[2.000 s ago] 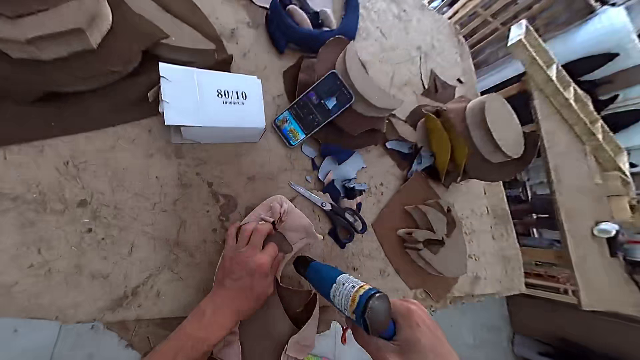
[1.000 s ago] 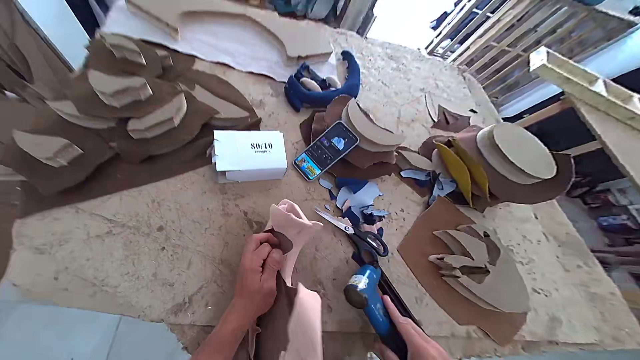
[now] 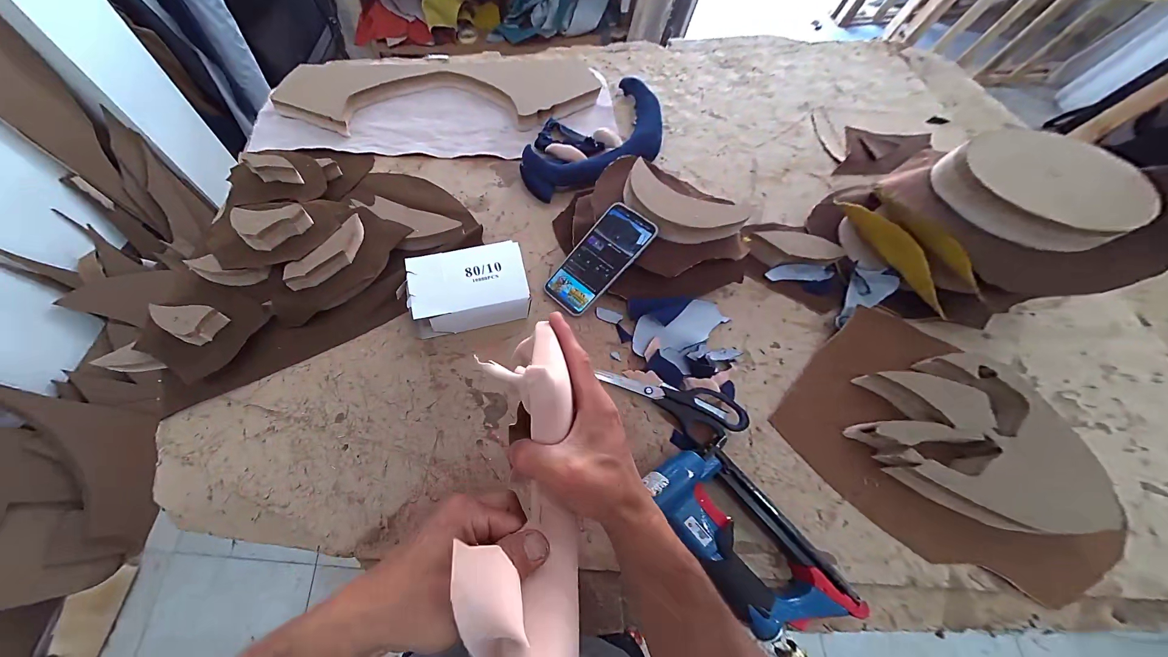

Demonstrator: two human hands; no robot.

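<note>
A pale pink fabric-covered piece (image 3: 551, 401) runs upward from the bottom edge of the head view. Around its upper part my right hand (image 3: 584, 447) is closed, thumb toward the left. Lower down, my left hand (image 3: 488, 538) grips the fabric at its left side, near a folded flap. A blue pneumatic staple gun (image 3: 698, 511) lies on the table just right of my right forearm, its long black magazine pointing down and right. Black-handled scissors (image 3: 693, 406) rest above the gun, with the blade tips hidden behind my right hand.
A white cardboard box (image 3: 467, 287) and a smartphone (image 3: 600, 258) lie beyond my hands. Fabric scraps (image 3: 680, 328) are near the scissors. Stacked brown pieces (image 3: 301, 255) stand left; foam pieces on brown fabric (image 3: 821, 401) lie right. A navy curved piece (image 3: 643, 119) is farther back.
My right hand has let go of the staple gun, which now lies on the table, and has taken hold of the pink piece. My left hand has moved lower along the piece. The view has shifted.
</note>
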